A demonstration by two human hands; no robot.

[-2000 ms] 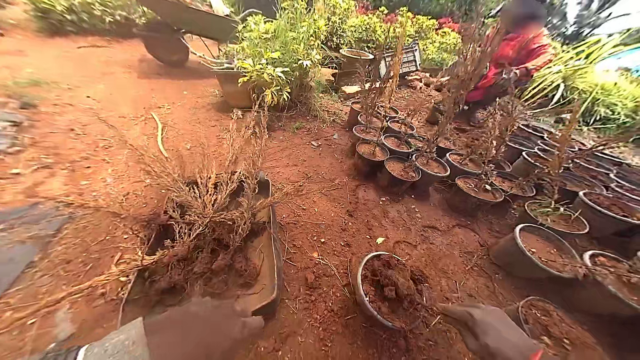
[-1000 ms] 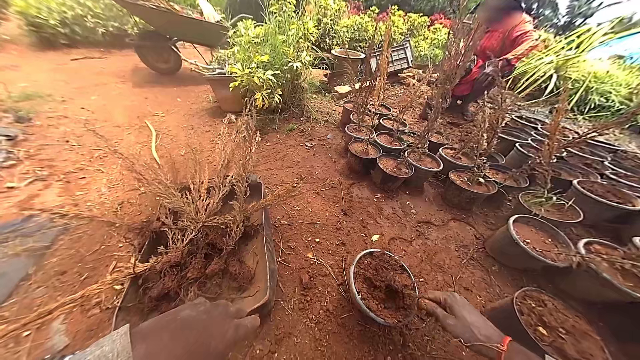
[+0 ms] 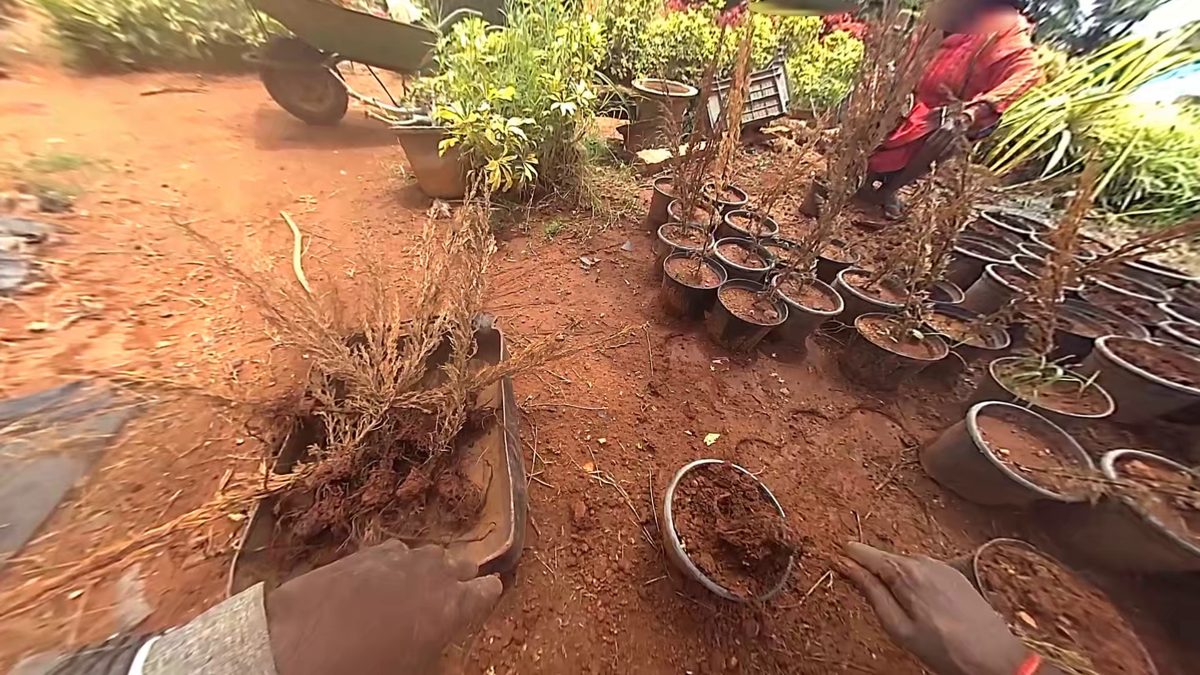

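Dried brown uprooted plants (image 3: 394, 375) with clumped roots lie in a shallow tray (image 3: 511, 478) at the left. At its near rim rests my left hand (image 3: 375, 600), fingers curled; whether it grips the rim is hidden. A round plastic pot (image 3: 680, 539) of dark red soil stands in front of me, a loose clump near its right rim. Just right of this pot, my right hand (image 3: 923, 600) is low over the ground with fingers extended and apart, nothing in it.
Rows of black pots (image 3: 745, 314) with soil and dry stems fill the right side. Behind them a person in red (image 3: 980, 75) crouches. A wheelbarrow (image 3: 352, 37), a potted leafy shrub (image 3: 436, 164) and a crate (image 3: 750, 94) stand farther back. Dark sheeting (image 3: 56, 450) lies at the left.
My right hand was touching the pot's right rim a second ago and is now a little away from it, to the right. The left hand stays by the tray.
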